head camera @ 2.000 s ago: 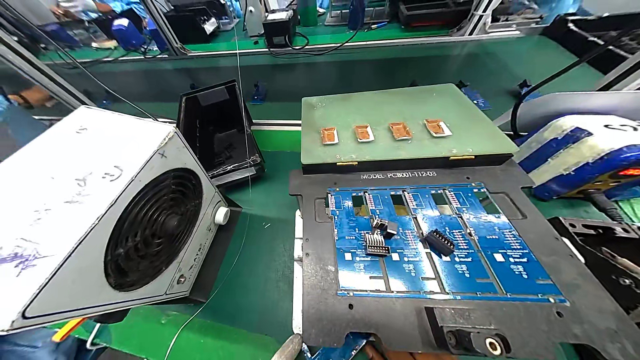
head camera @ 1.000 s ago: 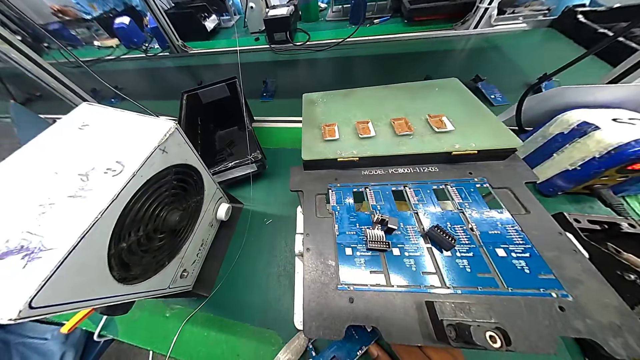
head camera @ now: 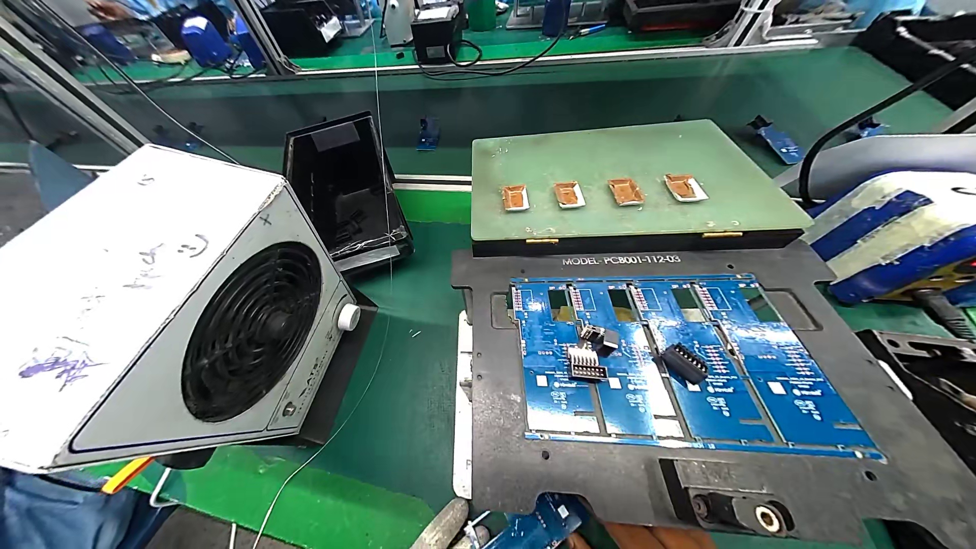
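Observation:
At the bottom edge, the covered fingertips of my left hand [head camera: 444, 524] are at the left end of a small blue circuit board [head camera: 537, 526]. My right hand [head camera: 659, 537] shows only in part, beyond the board's right side and below the black fixture plate [head camera: 595, 476]; its fingertips are hidden. The frame cuts off both hands, so their grip is unclear. A blue circuit board panel [head camera: 793, 381] lies in the plate. On it rest a black pin-header connector [head camera: 685, 364], a connector with light pins [head camera: 585, 364] and a small black part [head camera: 606, 343].
Behind the plate stands a green-topped block [head camera: 595, 152] with several small orange-brown pieces [head camera: 626, 192]. A white box with a fan [head camera: 152, 305] and a black bin [head camera: 343, 191] are at left. A blue-and-white taped device [head camera: 900, 229] and black cable [head camera: 846, 114] are at right.
The small blue board at the bottom edge has risen a little further into view, beside my left fingertips. The panel and the loose connectors on it have not plainly moved.

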